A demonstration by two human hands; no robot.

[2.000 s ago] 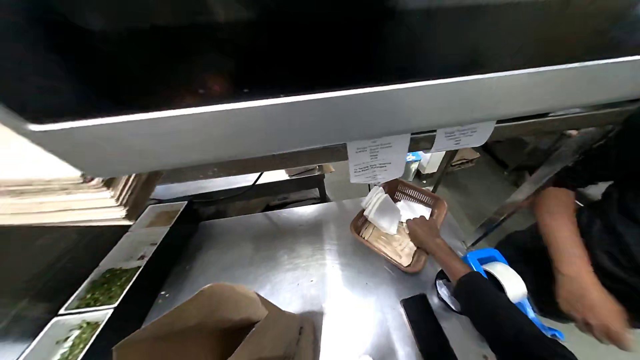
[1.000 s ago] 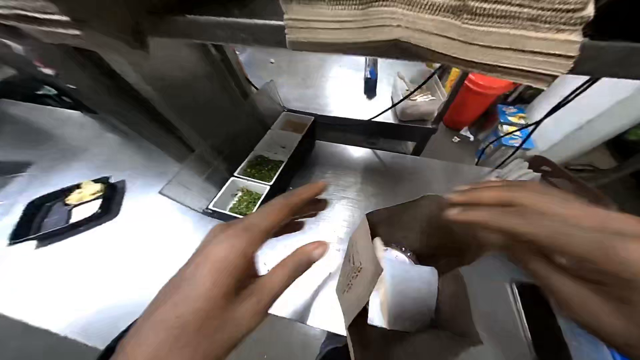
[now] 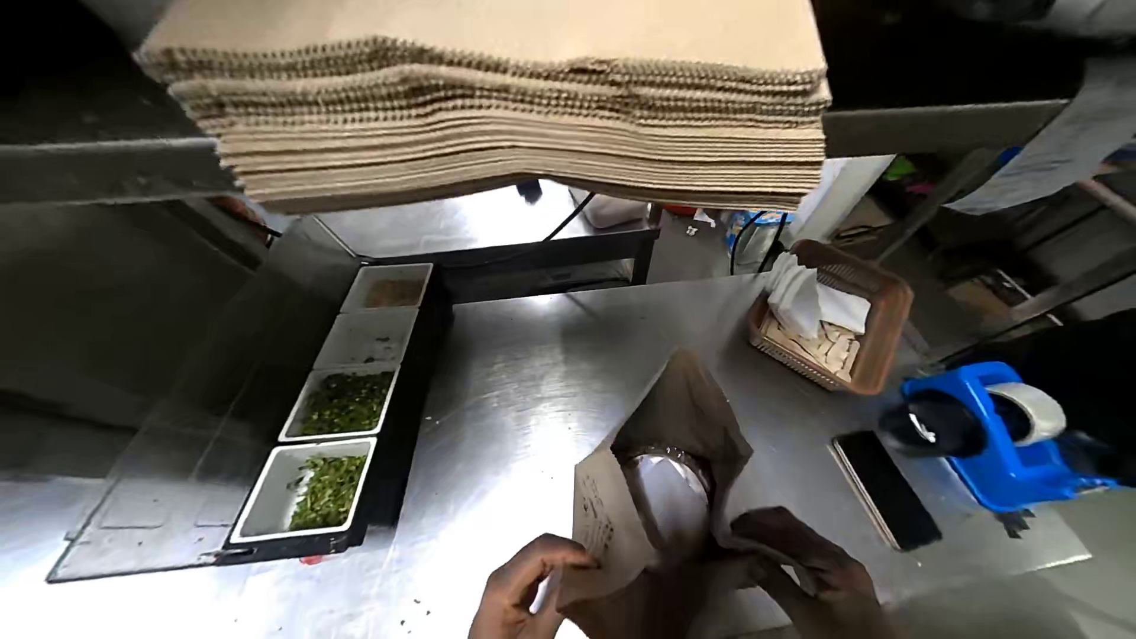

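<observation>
An open brown paper bag [image 3: 612, 510] stands on the steel table at the lower middle. My left hand [image 3: 532, 586] pinches the left side of its rim between thumb and fingers. On the opposite side my right hand [image 3: 812, 568] grips the rim, its fingers partly hidden by the folded paper. Inside the bag lie a white napkin or paper [image 3: 674, 501] and what looks like a round container with a shiny rim, mostly hidden.
A brown plastic basket [image 3: 887, 302] with napkins and wrapped pieces, a smartphone [image 3: 887, 490] and a blue tape dispenser [image 3: 985, 444] are at right. Left stand white tubs with chopped greens [image 3: 346, 404]. Stacked paper bags [image 3: 497, 115] lie on the shelf above.
Both hands were spread apart beside the bag one second ago; now they are closed on its rim. Earlier, a hand reached into the basket. The view has swung considerably.
</observation>
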